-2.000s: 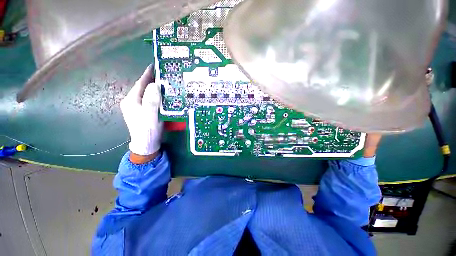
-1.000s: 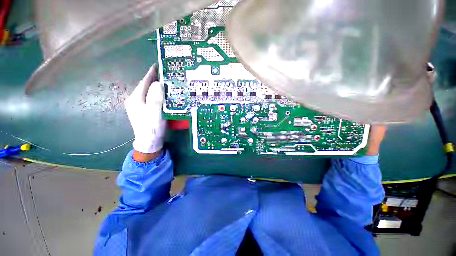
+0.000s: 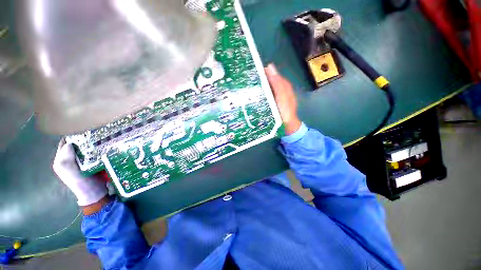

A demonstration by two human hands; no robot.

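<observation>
A large green printed circuit board point(image 3: 211, 147) with a white border and a stepped corner lies in front of me, its upper left part hidden by a cloudy hood. My left hand point(image 3: 76, 171), in a white knit glove, holds its left edge; the fingertips are partly hidden behind the board. My bare right hand point(image 3: 283, 97) holds its right edge, with the fingers along and partly under the rim. A bit of a red support block point(image 3: 103, 178) shows by the glove at the board's left edge.
The cloudy fume hood point(image 3: 121, 58) hangs over the left. A soldering iron point(image 3: 358, 60) rests in its stand point(image 3: 301, 37), with a yellow sponge point(image 3: 323, 68). A blue-and-yellow tool point(image 3: 10, 252) lies far left. A black box point(image 3: 409, 158) is below the bench edge; red items point(image 3: 453, 31) are far right.
The view has turned and shifted right, so the board appears tilted. The iron's stand and sponge now show. Both hands still hold the board; more of the right hand is visible.
</observation>
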